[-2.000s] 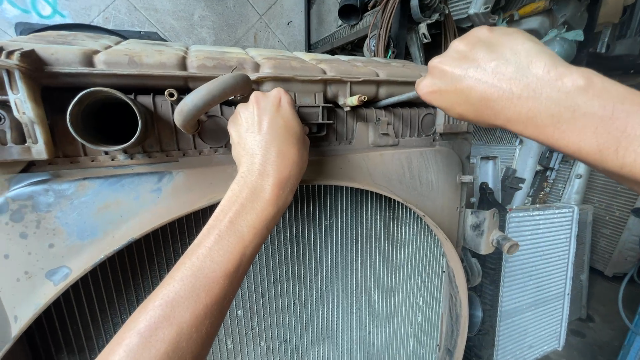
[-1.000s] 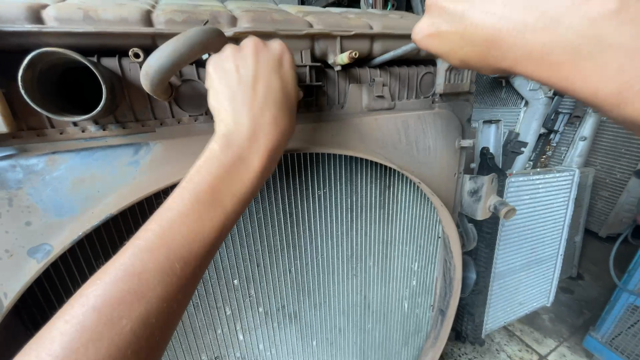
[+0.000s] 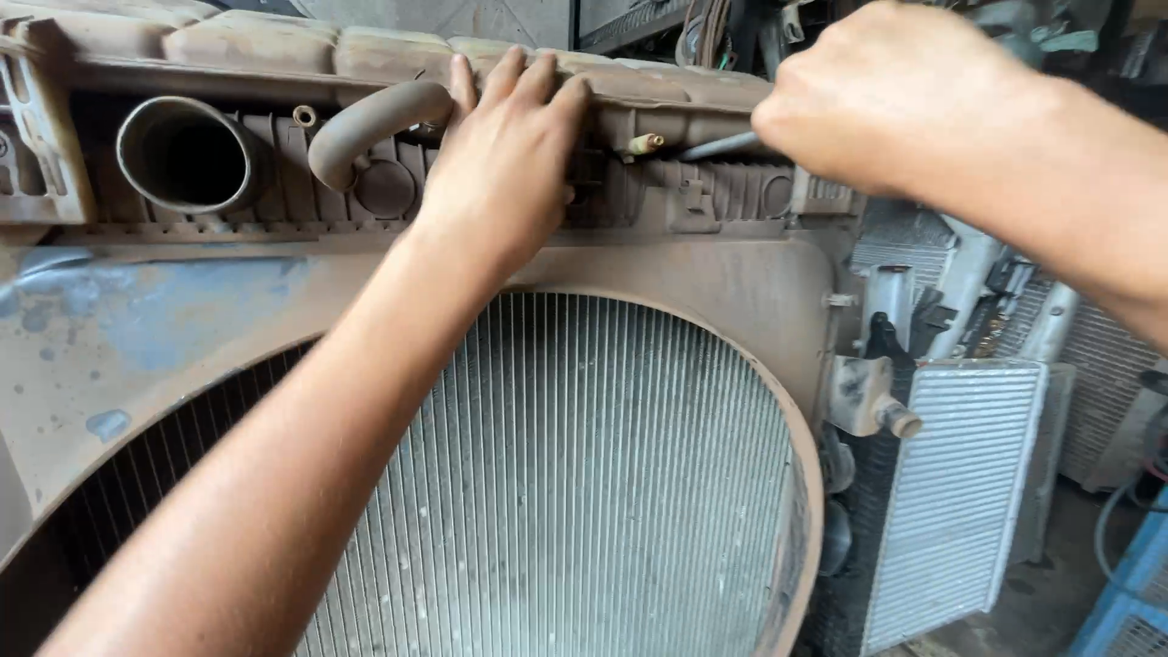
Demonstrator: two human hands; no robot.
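Observation:
A large dusty vehicle radiator (image 3: 566,474) with a round fan shroud (image 3: 730,274) fills the view. My left hand (image 3: 511,146) lies with spread fingers on the edge of the ribbed plastic tank (image 3: 401,55) along its top, just right of a curved hose (image 3: 365,128). My right hand (image 3: 876,100) is closed around the end of a grey rod-like tool (image 3: 721,146), whose other end reaches in under the tank's edge. Between the hands a small brass fitting (image 3: 645,143) sticks out. A wide round pipe opening (image 3: 187,155) is at the left.
Right of the shroud a bracket with a short pipe stub (image 3: 899,420) juts out. Beyond it lean a silver radiator core (image 3: 967,484) and other cores (image 3: 1104,383). A blue crate (image 3: 1131,593) stands at the lower right. Cables (image 3: 703,32) hang at the top.
My left hand was closed beside the curved hose and has opened, its fingers now spread over the tank edge. My right hand keeps its hold on the tool.

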